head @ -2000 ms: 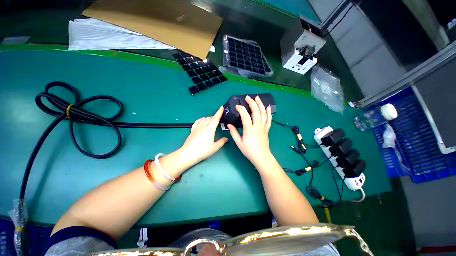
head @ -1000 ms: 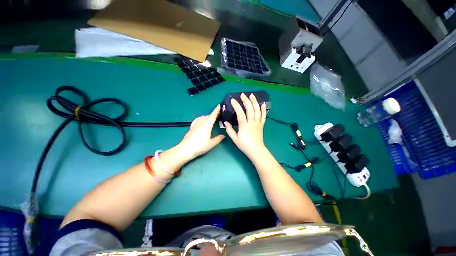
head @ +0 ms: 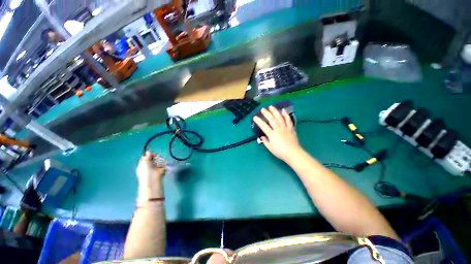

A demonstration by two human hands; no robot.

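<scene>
The black adapter unit [head: 288,109] lies on the green bench, partly covered by my right hand [head: 278,133], whose fingers are spread over its top and left side. A thick black cable [head: 222,148] runs left from the unit into a loose coil with a yellow band [head: 178,131]. My left hand [head: 150,172] is closed round the cable near its far end, above the bench left of the coil. Clear plastic [head: 164,164] shows at its fingers. The plastic and what it covers are blurred.
Behind the unit are a black pad sheet [head: 240,109], a brown cardboard sheet [head: 219,82], a dark-grid tray [head: 280,78] and a socket box [head: 338,46]. Right are thin leads [head: 369,149] and a power strip [head: 423,133]. A blue bin [head: 64,242] stands lower left.
My left hand has left the unit's cable side, moved left and taken hold of the cable's far end. The coil is drawn in closer to the unit. My right hand stays on the unit; the view has shifted.
</scene>
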